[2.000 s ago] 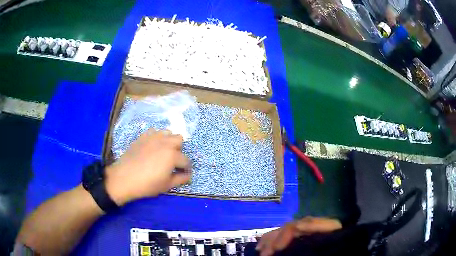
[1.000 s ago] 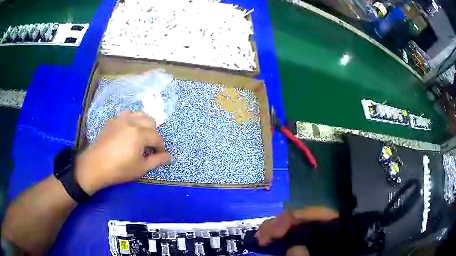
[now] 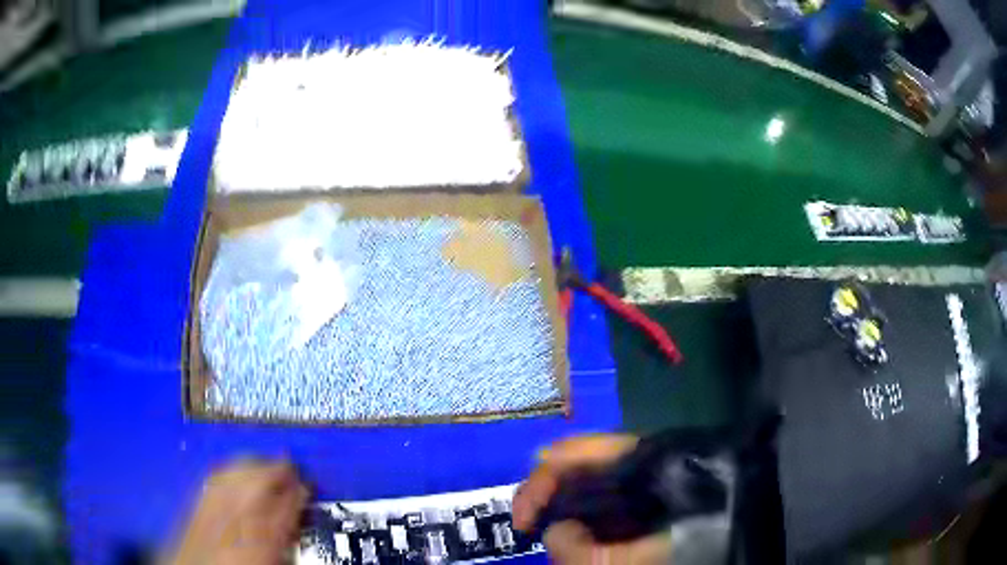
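A circuit board on a white base strip [image 3: 436,534] lies at the bottom edge on the blue sheet, cut off by the frame. My left hand [image 3: 241,516] is blurred over the board's left end; whether its fingers hold anything cannot be told. My right hand [image 3: 580,497] is wrapped round a thick black tool, apparently the electric screwdriver [image 3: 663,486], at the board's right end. Its tip is not clear. The nearer shallow carton [image 3: 381,320] is full of tiny silver-blue screws, with a crumpled clear bag and a small orange-tan patch on them.
The farther carton [image 3: 370,121] is heaped with white sticks. Red-handled pliers [image 3: 629,317] lie right of the screws. Boards sit on the green belt at left [image 3: 94,162] and right [image 3: 883,222]. A black crate surface [image 3: 850,441] at right bears small yellow-topped boards [image 3: 858,320].
My left hand has moved from over the screw carton down to the board's left end. My right hand with the black tool has moved slightly left over the board. The view has shifted.
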